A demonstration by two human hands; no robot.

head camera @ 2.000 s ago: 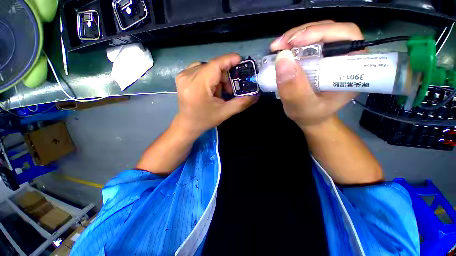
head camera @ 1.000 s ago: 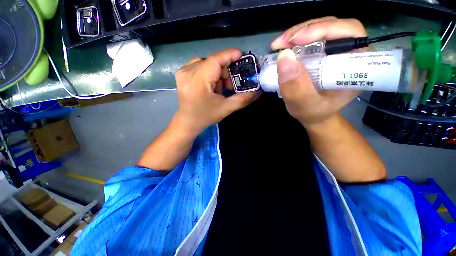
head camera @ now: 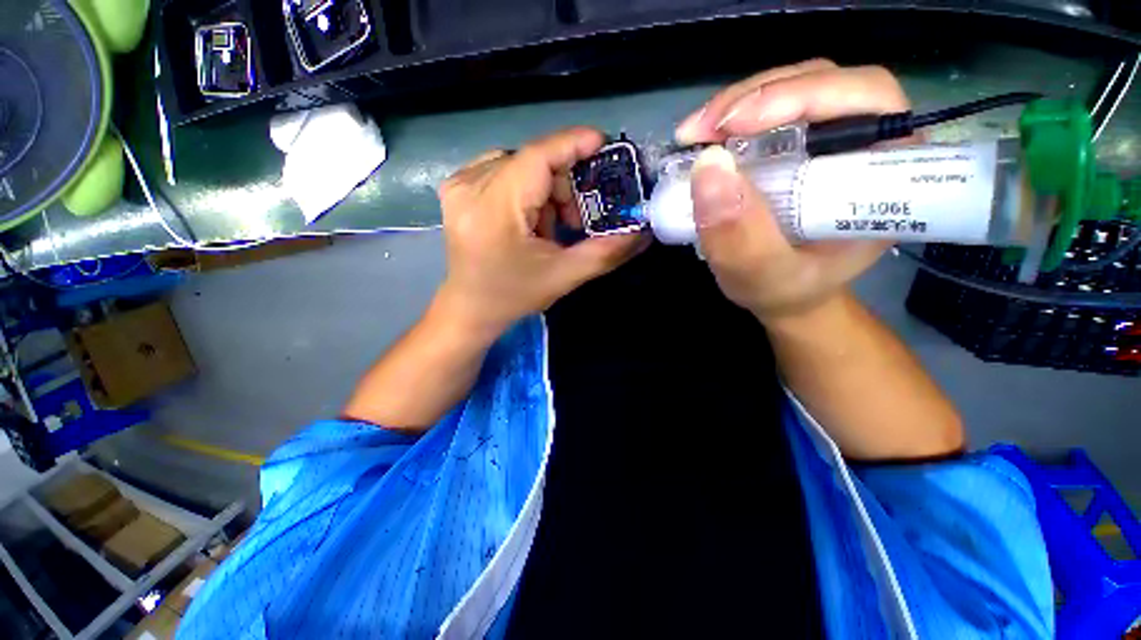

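My left hand point(head camera: 507, 231) holds a small black square housing point(head camera: 609, 189) with a silvery outline between thumb and fingers, its open face up. My right hand point(head camera: 782, 188) grips a dispensing syringe point(head camera: 895, 194) with a white label and a green adapter point(head camera: 1057, 181) at its rear end. A clear trigger block point(head camera: 766, 146) with a black cable sits on the barrel, under my fingers. The blue needle tip point(head camera: 639, 213) is at the lower right part of the housing; whether it touches cannot be told.
A black blister tray point(head camera: 463, 40) lies along the bench back, with housings in its left pockets. Crumpled white paper point(head camera: 328, 156) lies on the green bench. A fan point(head camera: 50, 113) stands at left. A black parts rack point(head camera: 1020, 306) and a blue stool point(head camera: 1082, 525) are at right, cartons point(head camera: 131, 354) at left.
The syringe and my right hand have moved slightly down, and the needle tip has moved from the housing's middle right towards its lower right corner. My left hand has stayed nearly still.
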